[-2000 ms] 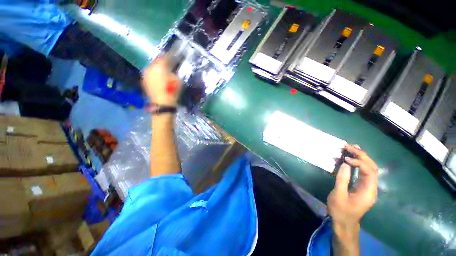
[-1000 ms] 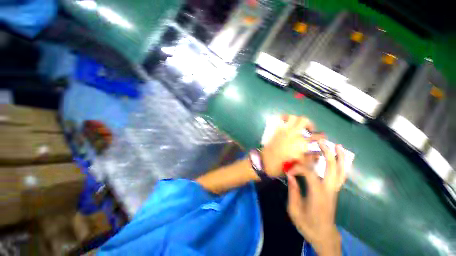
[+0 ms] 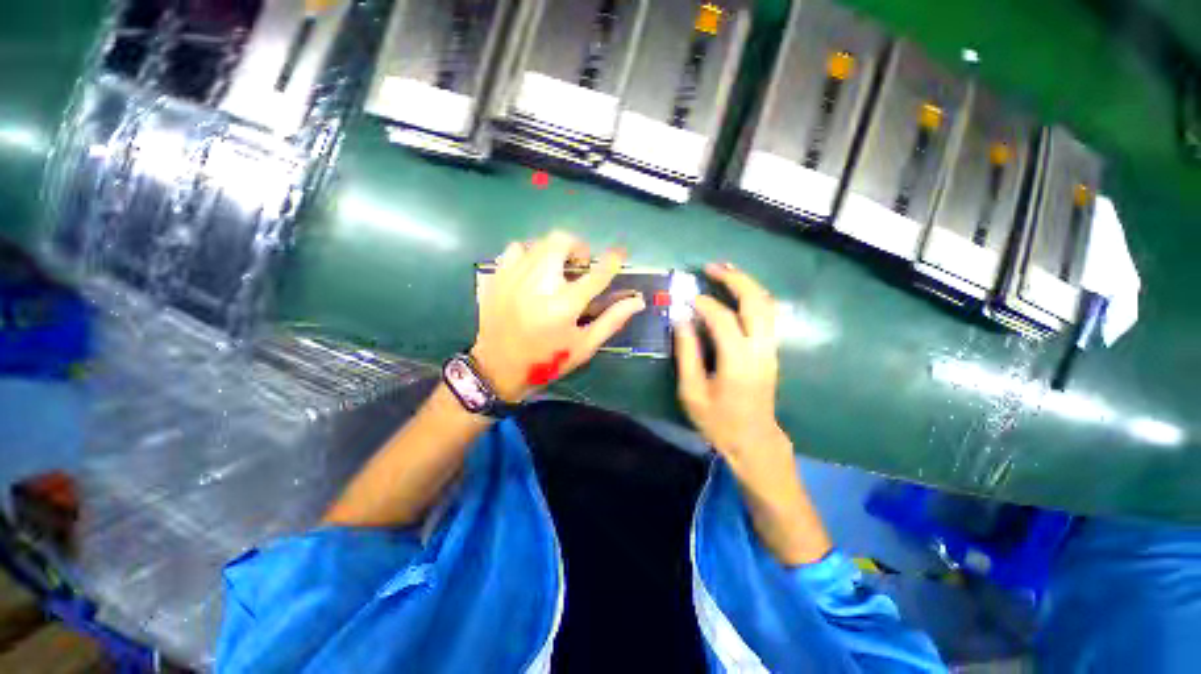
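Note:
A dark, flat display module (image 3: 638, 332) lies lengthwise on the green bench mat in front of me, with a small white end at its right. My left hand (image 3: 543, 313) is on the module, its palm and fingers covering the left half, thumb and forefinger pointing right. My right hand (image 3: 738, 353) is at the module's right end, with thumb and fingertips beside the white end; whether it grips anything is unclear. Stacked display modules (image 3: 659, 112) stand in a row beyond my hands, silver-grey with white near ends and orange-yellow tabs.
A shiny clear blister tray (image 3: 185, 184) lies at the left with dark screens and one silver module. A pile of clear trays (image 3: 237, 448) is below the bench edge, left. A white cloth (image 3: 1113, 273) and slim black stick (image 3: 1080, 340) lie at the stacks' right end.
The view has swung right. The white, phone-sized piece seen earlier is now out of sight, and a dark module lies under my hands. My left hand has come from the tray to the module.

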